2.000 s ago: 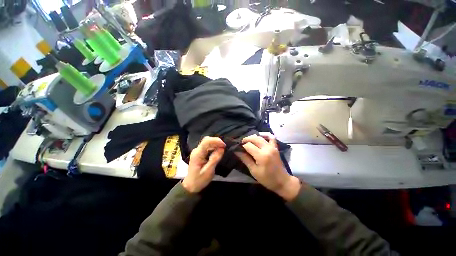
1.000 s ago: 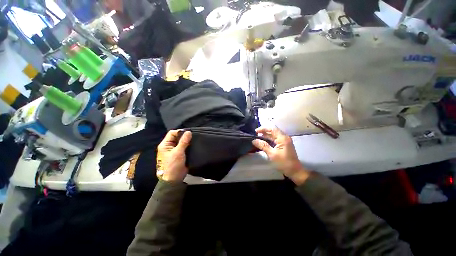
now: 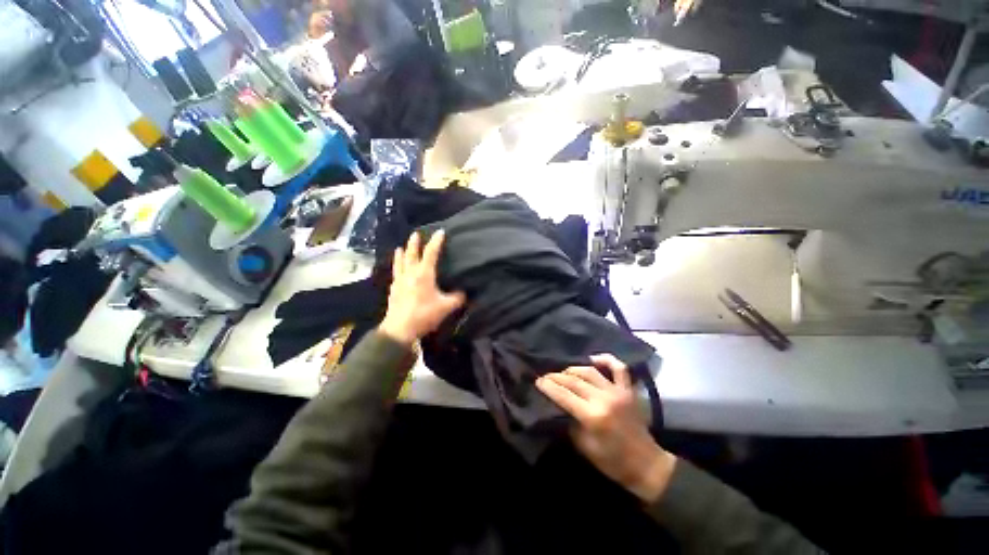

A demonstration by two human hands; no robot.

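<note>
A dark grey garment (image 3: 510,260) lies bunched on the white table left of the needle area, its near end hanging over the table edge. Black cloth (image 3: 320,314) lies under and left of it. My left hand (image 3: 418,291) rests on the garment's left side with fingers spread. My right hand (image 3: 596,407) is on the near right part of the garment, fingers bent against the cloth; whether it pinches the cloth is hard to tell. A narrow black band (image 3: 653,396) hangs over the table edge beside my right hand.
The cream-white sewing machine (image 3: 748,184) stands at right, with thread snips (image 3: 754,319) and a white rod (image 3: 795,284) by it. A second machine (image 3: 206,255) with green thread cones (image 3: 222,201) is at left. Dark cloth (image 3: 141,466) lies below the table. A person (image 3: 374,54) is at the back.
The garment edge stretched between both hands is let down. My left hand has moved up onto the cloth and opened; my right hand has moved lower. The view has shifted.
</note>
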